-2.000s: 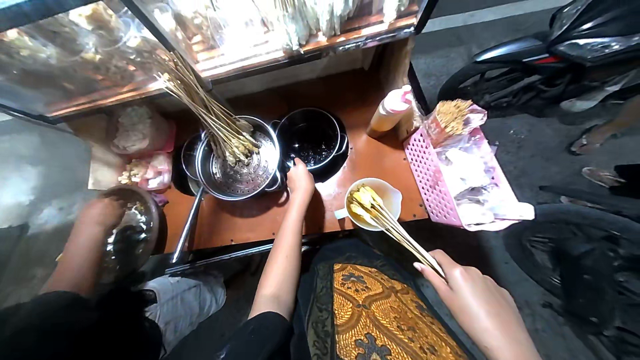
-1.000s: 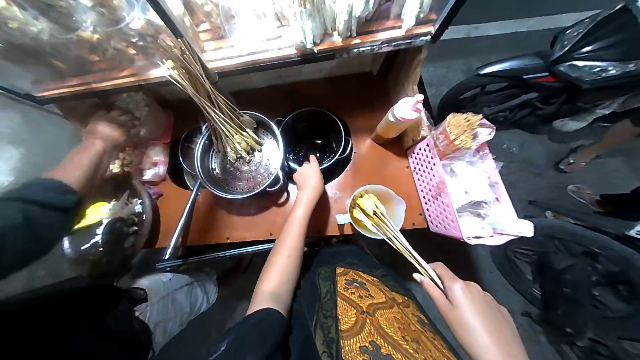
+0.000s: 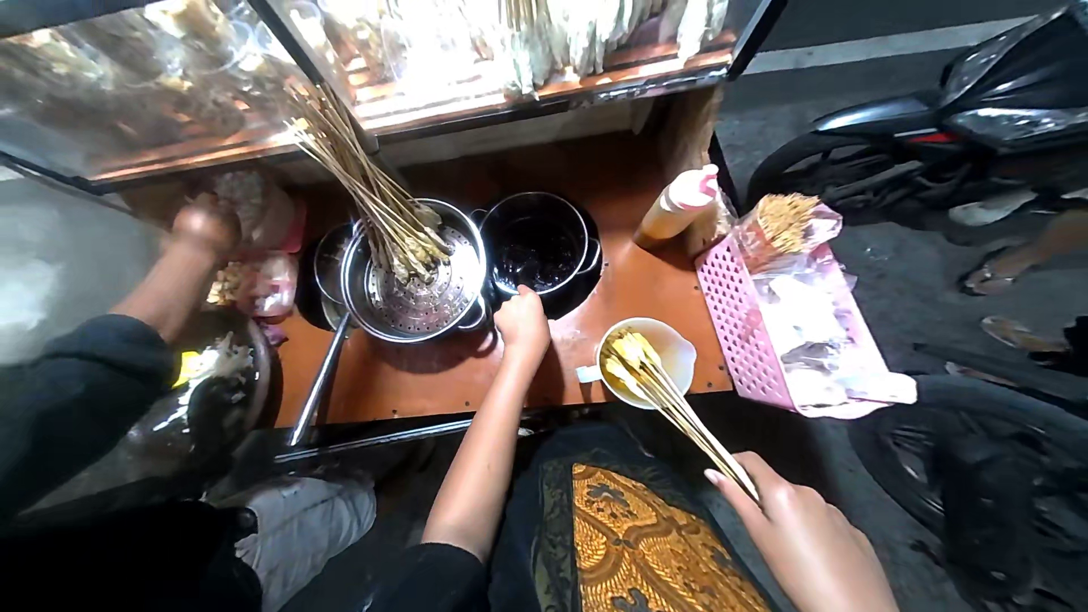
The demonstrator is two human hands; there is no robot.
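My right hand (image 3: 786, 514) is closed around the stick ends of a bundle of bamboo skewers (image 3: 693, 425). Their food-covered tips rest in a white plastic measuring jug (image 3: 677, 353) holding yellowish liquid. My left hand (image 3: 523, 323) is at the near rim of a dark pot (image 3: 537, 242) with dark contents, its fingers curled; whether it grips a handle is not clear. Left of that pot, a perforated metal steamer pan (image 3: 408, 319) holds another bundle of skewers (image 3: 365, 191), their sticks leaning up and left. The pan's long metal handle (image 3: 319, 382) points toward the counter's front edge.
A co-worker's hand (image 3: 206, 223) is at a container at left, above a large bowl (image 3: 259, 365). A squeeze bottle (image 3: 677, 206) stands near a pink basket (image 3: 738, 327) with bagged sticks and plastic bags. A lit glass case (image 3: 552, 98) spans the back; a motorcycle (image 3: 901, 136) stands at right.
Between two seconds and one second ago, the co-worker's hand went from the bowl up to the container behind it. My hands have stayed nearly in place.
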